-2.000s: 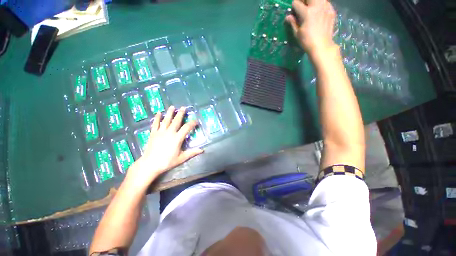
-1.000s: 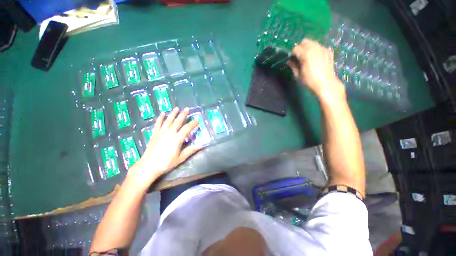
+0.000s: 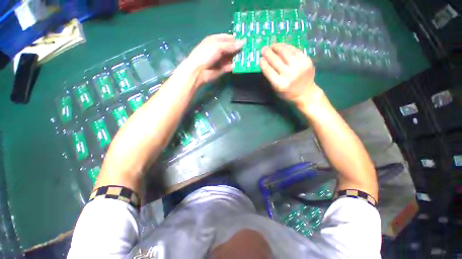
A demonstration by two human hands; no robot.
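Note:
A green PCB panel (image 3: pixel 271 31) with rows of pale parts lies at the top centre, partly over a black ribbed pad (image 3: pixel 248 95). My left hand (image 3: pixel 215 56) holds the panel's left edge. My right hand (image 3: pixel 289 68) is on its lower right part, with fingers bent; whether it grips the panel is hard to tell. The clear blister tray (image 3: pixel 152 48) lies to the left, with individual circuit boards (image 3: pixel 122 79) in many of its pockets. My left forearm hides the tray's middle.
Filled trays (image 3: pixel 354 35) lie right of the panel. A black phone (image 3: pixel 24 78), papers (image 3: pixel 61 40) and a blue bin (image 3: pixel 45 17) are at the far left. A blue-rimmed scrap bin (image 3: pixel 267 195) with green pieces sits below the bench edge. Black crates (image 3: pixel 430 119) stand at the right.
My left hand has moved from the blister tray up to the panel's left edge. My right hand has moved slightly left and down. The panel now lies flatter and lower, over the pad.

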